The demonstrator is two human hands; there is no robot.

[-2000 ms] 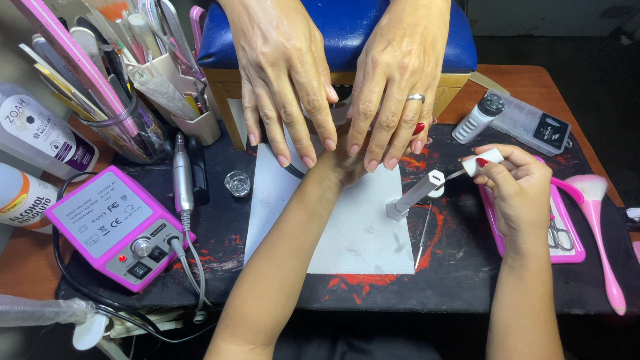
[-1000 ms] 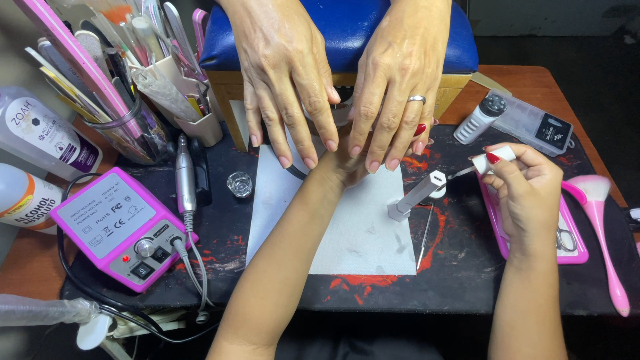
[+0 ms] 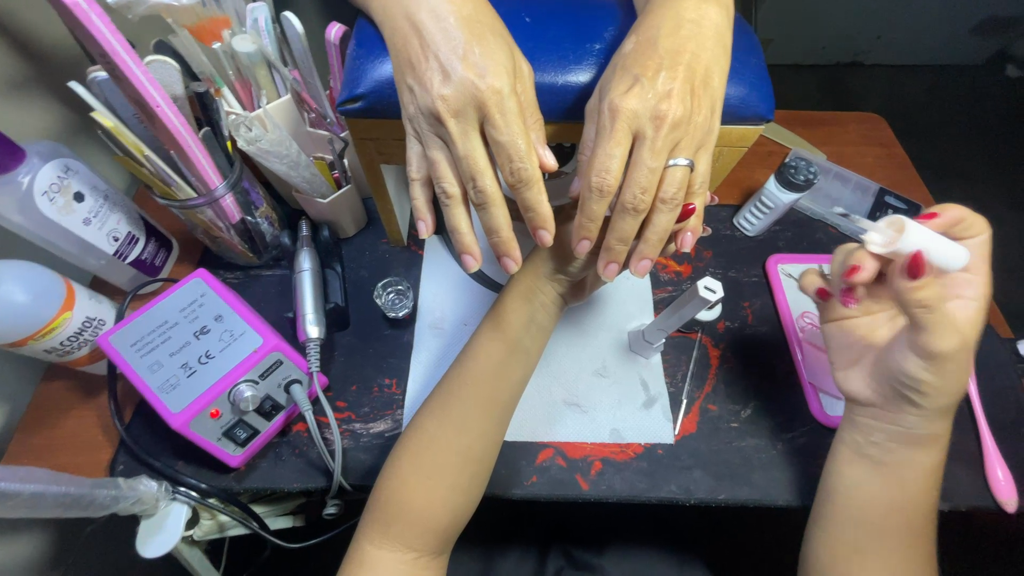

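My left hand [image 3: 564, 268] is mostly hidden beneath another person's hand [image 3: 652, 152], which wears a ring; red nails show among its fingers, so the hold is only partly visible. That person's other hand [image 3: 480, 152] lies spread beside it. My right hand [image 3: 904, 320], palm turned up, holds a white bottle cap [image 3: 928, 242] between thumb and fingers, its small brush [image 3: 858, 220] pointing up and left. Left of it, a pale hexagonal lamp [image 3: 676, 316] leans over a white paper towel [image 3: 592, 376]. A thin metal tool [image 3: 689, 384] lies at the towel's right edge.
A blue cushioned armrest [image 3: 560, 48] stands behind. At left are a pink nail drill machine [image 3: 212, 360], its handpiece [image 3: 308, 288], bottles [image 3: 88, 208], a file holder [image 3: 232, 216] and a small glass [image 3: 394, 298]. A pink tray [image 3: 800, 344] and pink brush [image 3: 992, 448] are at right.
My right hand has moved away from the pale lamp to the right and turned palm up, with the cap and brush still in it. My left hand has stayed in place.
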